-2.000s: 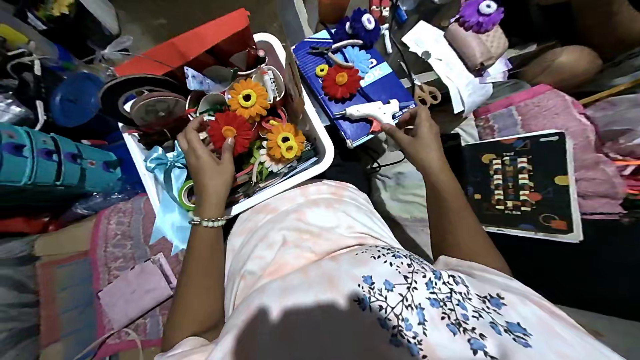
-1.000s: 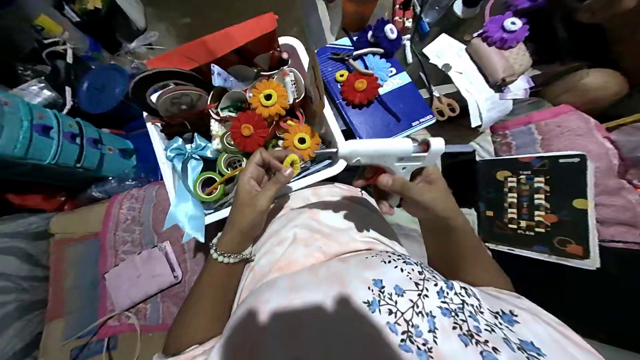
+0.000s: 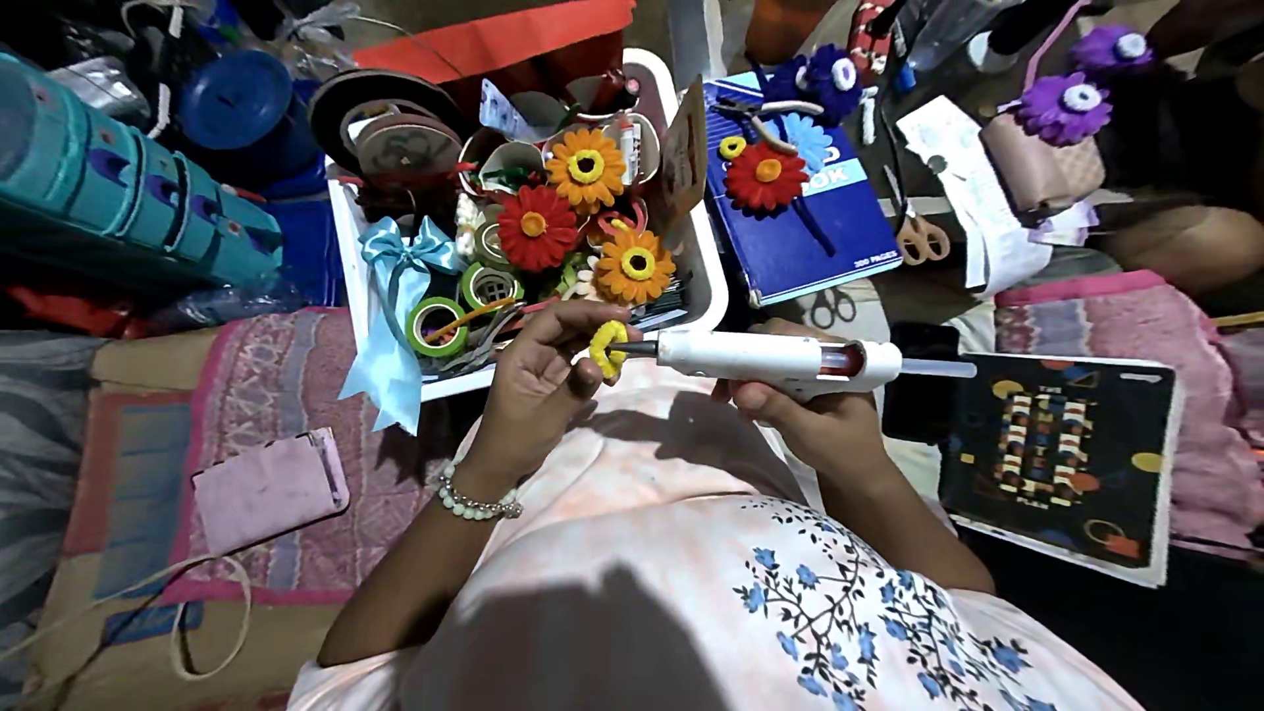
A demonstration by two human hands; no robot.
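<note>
My left hand (image 3: pixel 553 375) pinches a small yellow fuzzy ring (image 3: pixel 608 350) between thumb and fingers, over the front edge of a white plastic basket (image 3: pixel 707 267). In my right hand (image 3: pixel 805 410) is a white hot glue gun (image 3: pixel 755 357), pointing left, its dark nozzle at the ring; whether they touch I cannot tell. A clear glue stick (image 3: pixel 938 368) sticks out of its back. Just behind, in the basket, lie a red fuzzy flower (image 3: pixel 536 228) and two orange ones with yellow centres (image 3: pixel 635 263).
Green tape rolls (image 3: pixel 437 328), a light blue ribbon bow (image 3: pixel 400 286) and ribbon spools (image 3: pixel 405 148) fill the basket. To its right, a blue book (image 3: pixel 839 242) bears another red flower (image 3: pixel 765 178) and pliers. Scissors (image 3: pixel 923 240) and a black-covered notebook (image 3: pixel 1062 464) lie farther right.
My left hand has left the red flower in the basket and now holds the yellow ring. My right hand has lifted the glue gun off the blue book and brought it to the ring.
</note>
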